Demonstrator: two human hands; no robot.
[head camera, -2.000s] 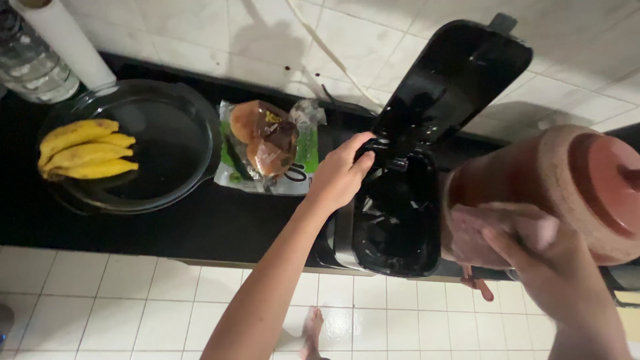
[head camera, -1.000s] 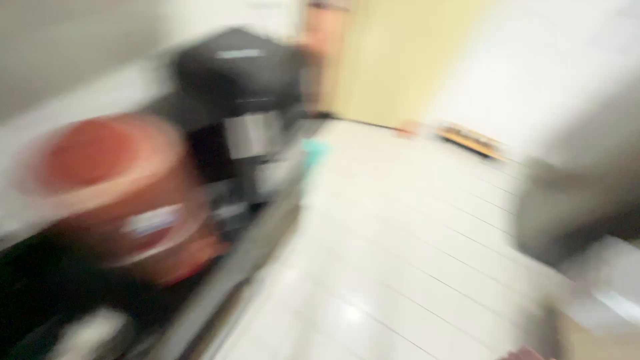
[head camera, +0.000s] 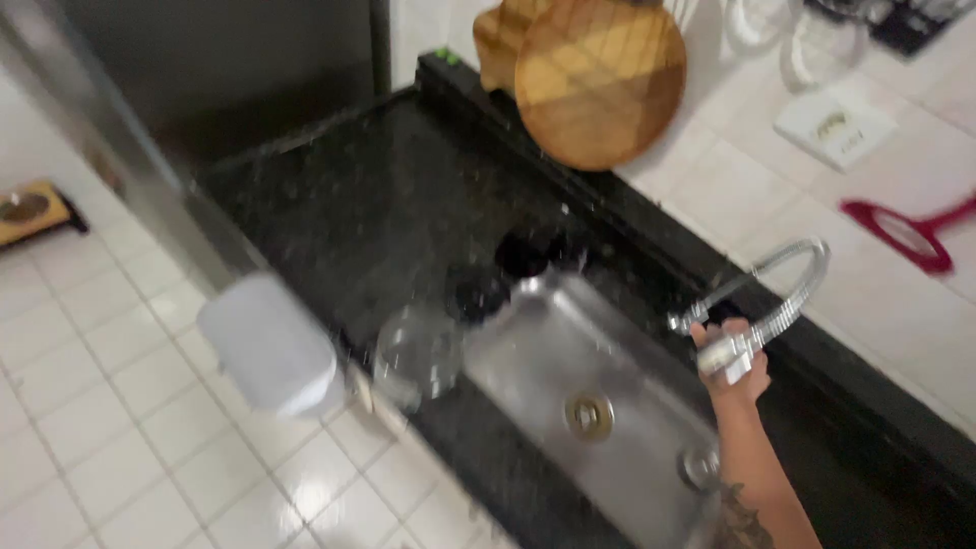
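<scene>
My right hand (head camera: 736, 362) is at the faucet (head camera: 801, 293) on the right, its fingers bent near the tap body behind the shiny spout end. The spout hides part of the hand, and blur leaves its grip unclear. A flexible metal hose arches above it. Below and to the left lies the stainless steel sink (head camera: 526, 358) with a round drain (head camera: 589, 416). A clear glass or plastic vessel (head camera: 419, 354) stands at the sink's left corner, beside dark blurred items (head camera: 476, 293). My left hand is out of view.
Round wooden board (head camera: 602, 84) leans on the wall behind the black stone counter (head camera: 366, 183). A grey-white lidded bin (head camera: 267, 343) is at the counter's front edge. A red-handled item (head camera: 907, 236) is by the tiled wall. A wooden stand (head camera: 34, 213) sits on the floor.
The view has swung from the counter with bananas and a clay-coloured container to the sink. My right hand, earlier holding a pinkish cloth against that container, is now at the faucet.
</scene>
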